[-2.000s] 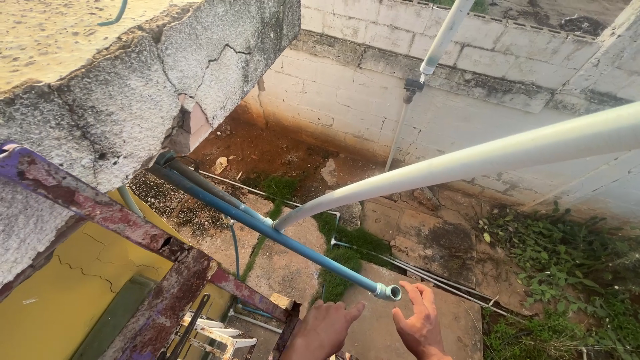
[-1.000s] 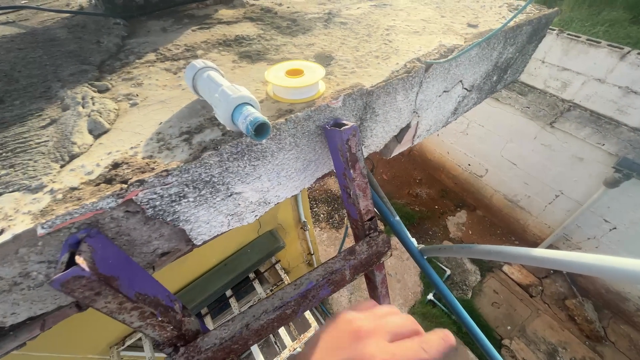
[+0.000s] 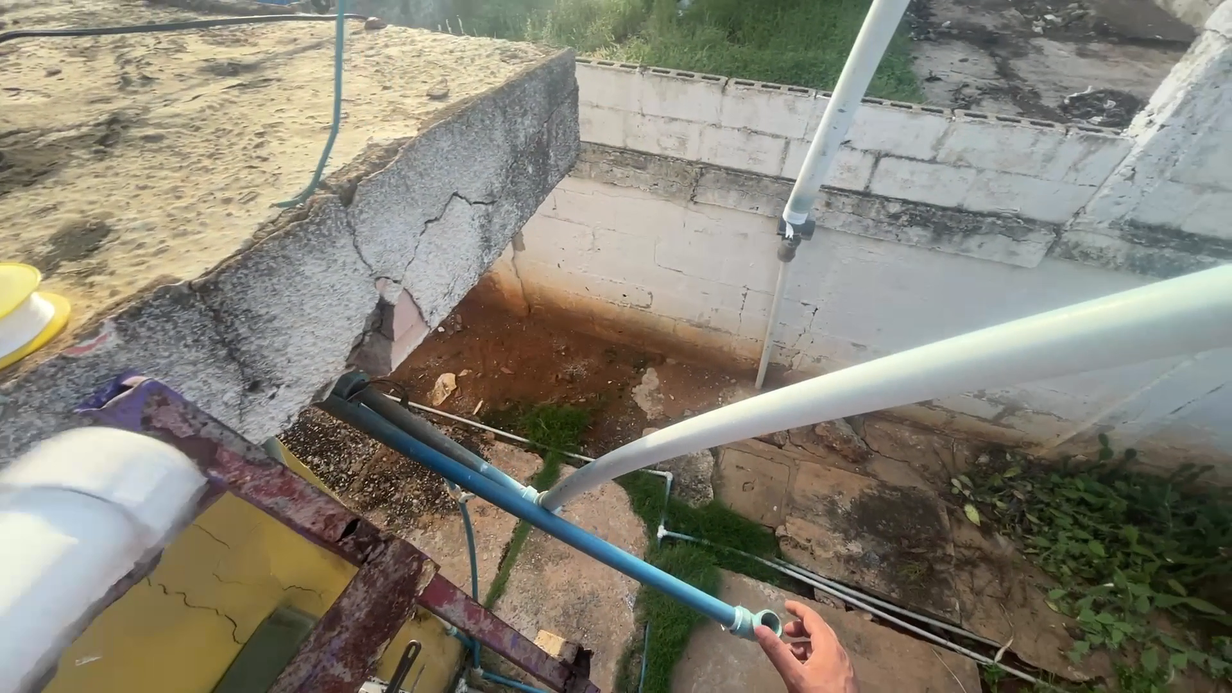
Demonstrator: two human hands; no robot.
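My right hand (image 3: 813, 650) is at the bottom, its thumb and fingertips on the rim of a light-blue pipe elbow (image 3: 756, 622). That elbow sits on the end of a blue pipe (image 3: 587, 544), its open mouth facing up toward me. A large white pipe fitting (image 3: 87, 520) looms close at the lower left, above the ladder; what holds it is hidden. My left hand is out of view. A yellow-and-white spool of thread seal tape (image 3: 29, 313) lies on the slab at the left edge.
A cracked concrete slab edge (image 3: 385, 241) runs along the left. Below it stands a rusty purple metal ladder (image 3: 356, 626). A thick white pipe (image 3: 866, 380) crosses from the right to the blue pipe. Another white pipe (image 3: 842, 115) stands before a block wall (image 3: 693, 255).
The white fitting lay on the slab beside the tape spool one second ago; it is now off the slab at the lower left. My right hand is now on the elbow. The view has swung right.
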